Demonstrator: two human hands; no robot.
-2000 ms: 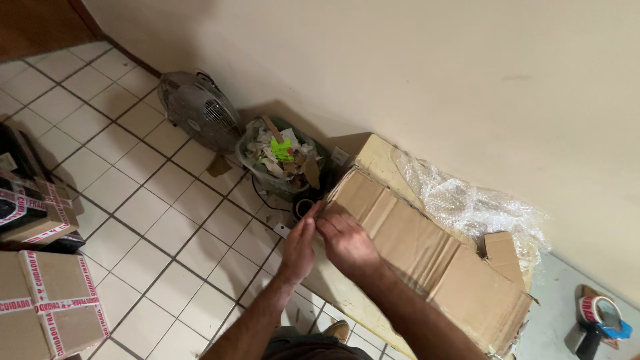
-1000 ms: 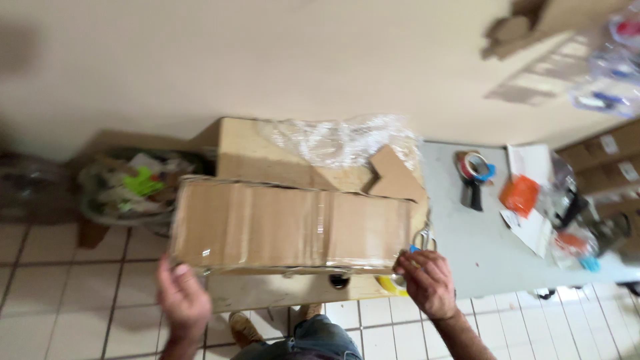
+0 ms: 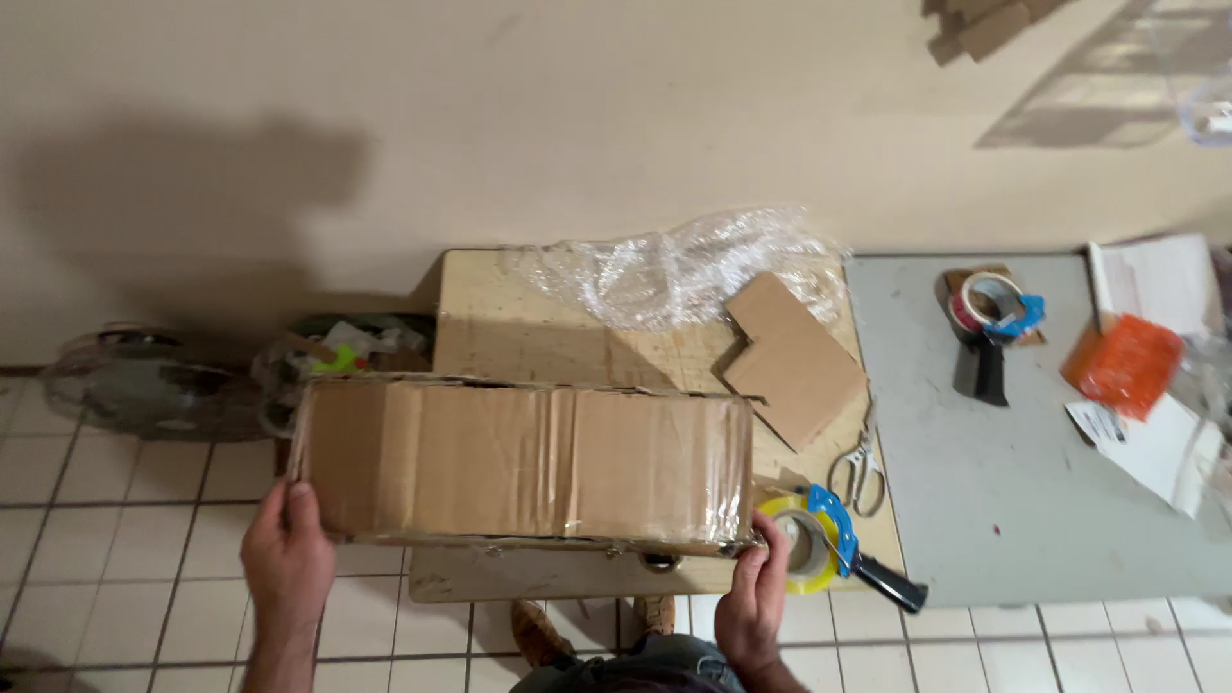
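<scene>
A long cardboard box (image 3: 491, 462), with shiny clear tape at its right end, is held level over the front of a wooden table (image 3: 481, 318). My left hand (image 3: 289, 549) grips its near left corner, thumb on top. At the near right corner my right hand (image 3: 756, 597) holds it with the fingers at the edge. Just right of that hand lies a tape dispenser with yellow-edged tape (image 3: 818, 544) and a black handle. Metal scissors (image 3: 859, 472) rest behind the dispenser, beside a cut cardboard piece (image 3: 799, 366). The underside of the box is hidden.
Bubble wrap (image 3: 674, 269) lies along the wall. On the grey table (image 3: 962, 491) at right are a second tape dispenser (image 3: 996, 318), an orange packet (image 3: 1128, 366) and papers (image 3: 1155, 452). A waste bin (image 3: 274, 385) and a fan (image 3: 144, 385) stand on the left floor.
Two seconds ago both hands were together at one end of the box; now they hold opposite ends. My right hand has closed on the right corner. The view has swung to the right.
</scene>
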